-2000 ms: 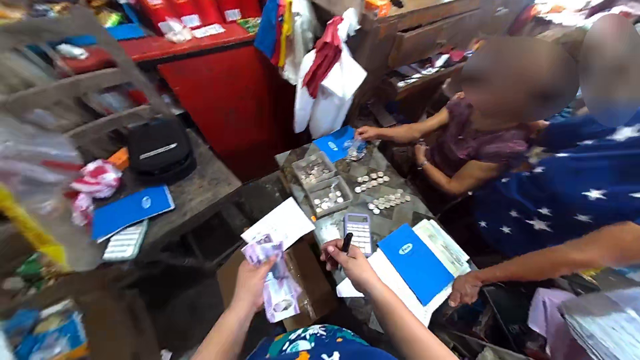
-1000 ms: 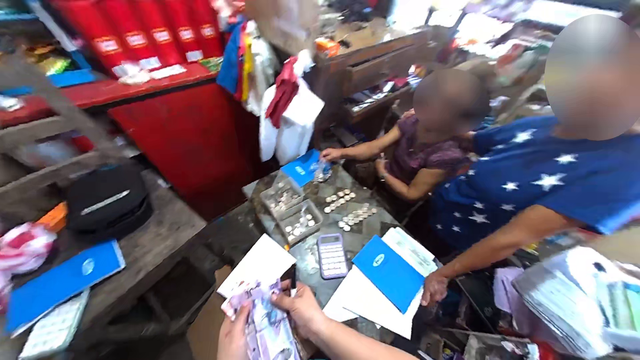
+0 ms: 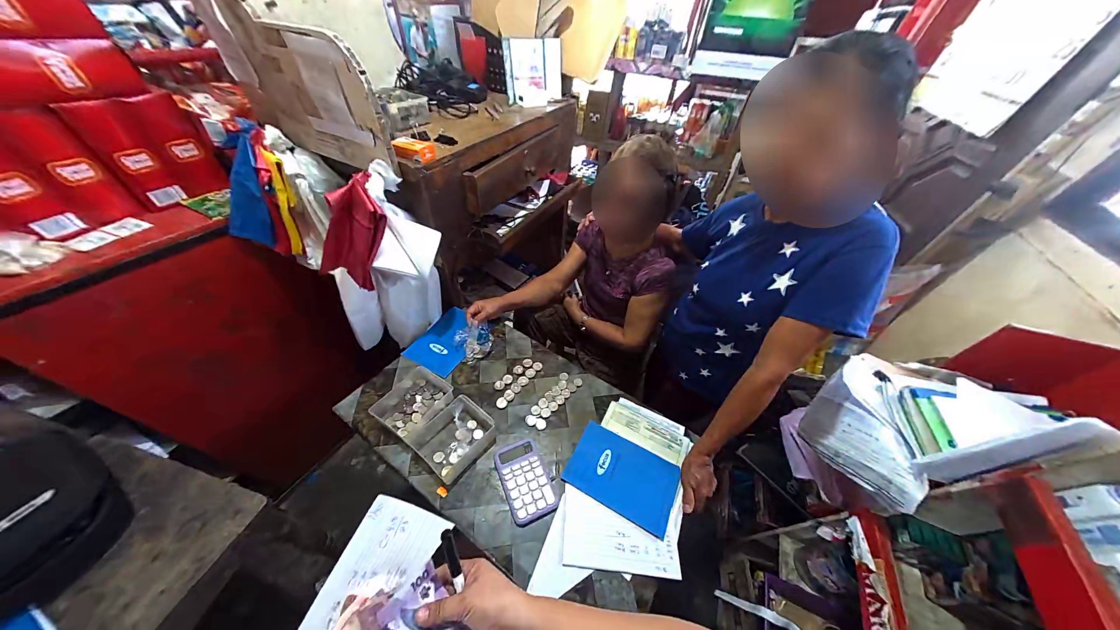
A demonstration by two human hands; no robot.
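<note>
At the bottom edge, my right hand pinches purple banknotes and also holds a black pen. My left hand is out of the frame. A sheet of lined paper with writing lies under and beside the notes. On the table are a purple calculator, a blue booklet on papers, and two plastic trays of coins. Stacks of coins stand in rows behind the calculator. A person's hand touches a clear bag of coins beside another blue booklet.
Two people are across the table; one, in a blue starred shirt, has a hand by the papers. A wooden drawer cabinet stands behind. On the right is a box of papers; on the left, a red counter and a black bag.
The view has tilted up and left my left hand out. Two seconds ago my left hand held the banknotes and my right the pen; now my right hand holds both.
</note>
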